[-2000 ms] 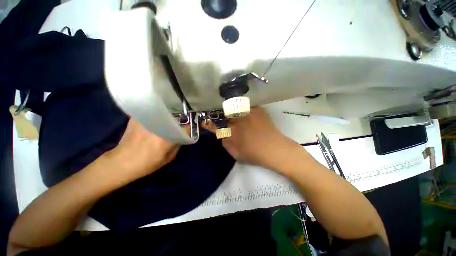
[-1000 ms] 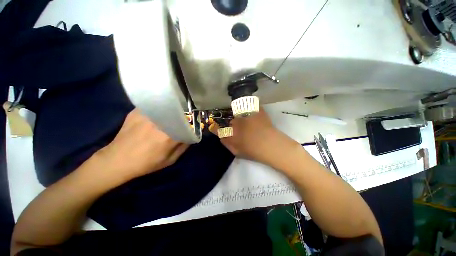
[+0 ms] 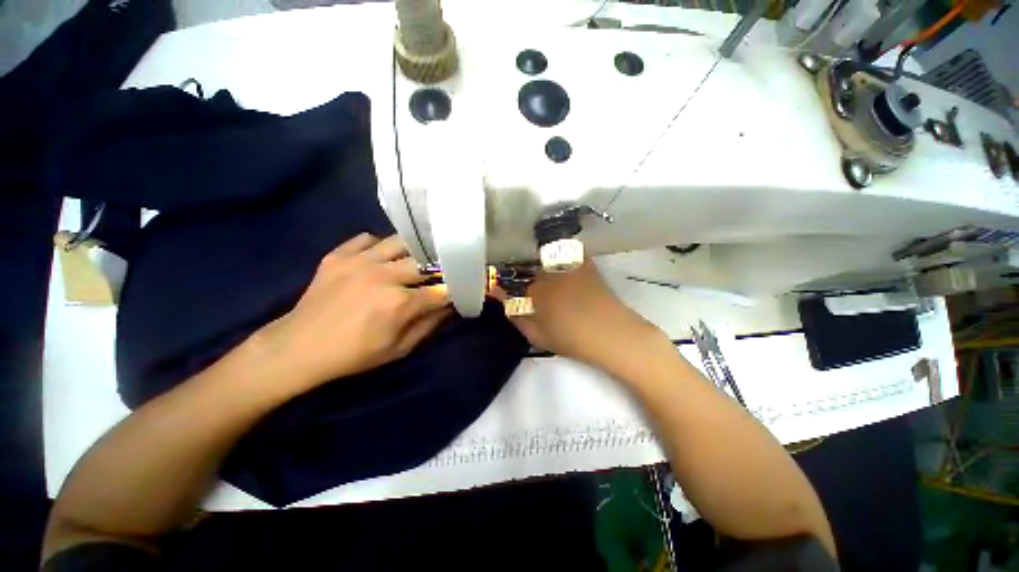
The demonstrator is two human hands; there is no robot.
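Note:
A dark navy garment piece (image 3: 257, 268) lies on the white table under the head of the sewing machine (image 3: 670, 123). My left hand (image 3: 363, 304) rests on the cloth left of the needle area, fingers bent, fingertips at the presser foot and partly behind the machine's front cover. My right hand (image 3: 570, 307) is right of the foot, at the cloth's edge; its fingertips are hidden behind the cream tension dial (image 3: 561, 255) and a smaller ribbed knob (image 3: 518, 305). The needle and the stitched edge are hidden.
Silver snips (image 3: 715, 360) lie right of my right hand. A thin white pen-like tool (image 3: 715, 295) lies behind them. A black phone (image 3: 860, 335) is at the right. A ruler scale (image 3: 559, 442) runs along the front edge. More dark cloth (image 3: 56, 78) is at the far left.
The view has tilted, showing more of the machine's top. My left hand's fingers are more visible and more spread on the cloth. The cloth and my right hand keep about the same place.

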